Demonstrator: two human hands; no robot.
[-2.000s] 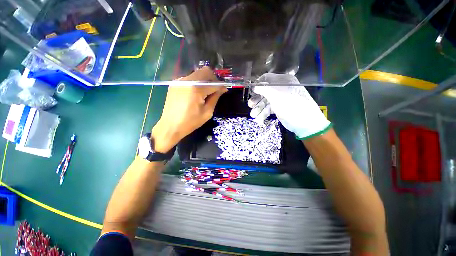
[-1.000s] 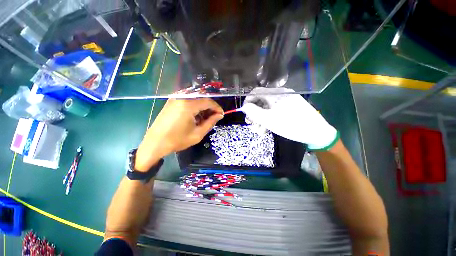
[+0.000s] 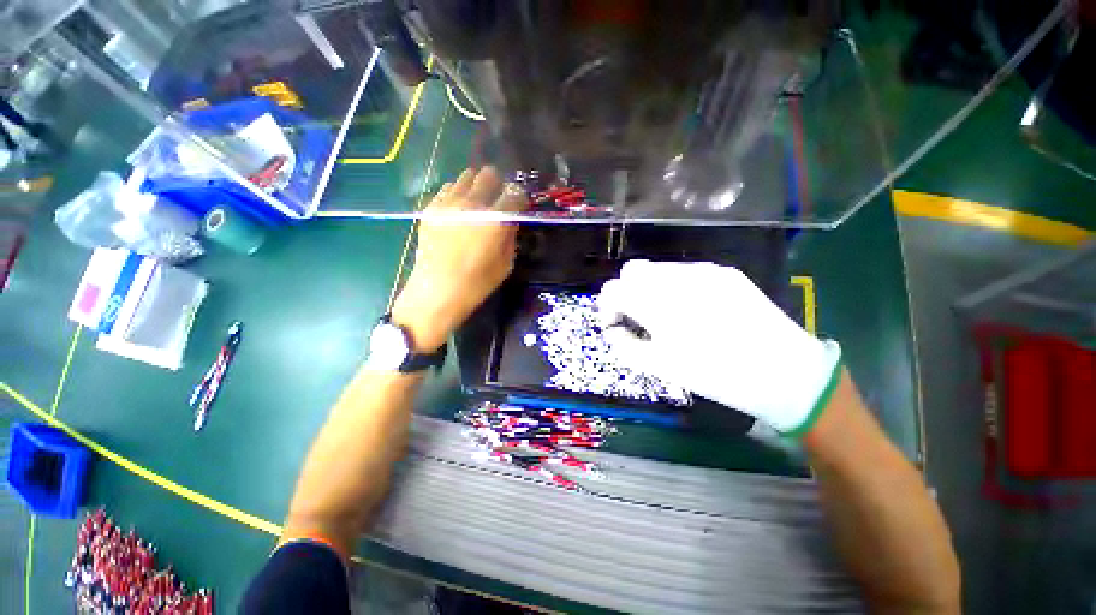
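My left hand point(image 3: 463, 258), bare with a watch, is behind the clear guard's lower edge, beside red wire leads point(image 3: 559, 198) at the press point(image 3: 601, 108). Its fingertips are partly blurred; I cannot tell whether it grips a lead. My right hand point(image 3: 721, 342), in a white glove with a green cuff, is over the right part of the heap of small white parts point(image 3: 575, 348) in the black tray point(image 3: 511, 348). Its fingertips point down at the heap; whether they pinch a part is hidden. A bunch of red, black and white leads point(image 3: 541, 439) lies in front of the tray.
The clear guard point(image 3: 649, 221) spans the space above the tray. A grey ribbed stack point(image 3: 601, 517) lies nearest me. At left are a blue tool bin point(image 3: 307, 156), plastic bags point(image 3: 120, 222), a few leads point(image 3: 216, 376), a small blue bin point(image 3: 48, 469) and a large lead pile point(image 3: 126, 571).
The hands have moved apart. My left hand has gone up toward the leads behind the guard, and my right hand down over the white parts. The red lead between them no longer shows there.
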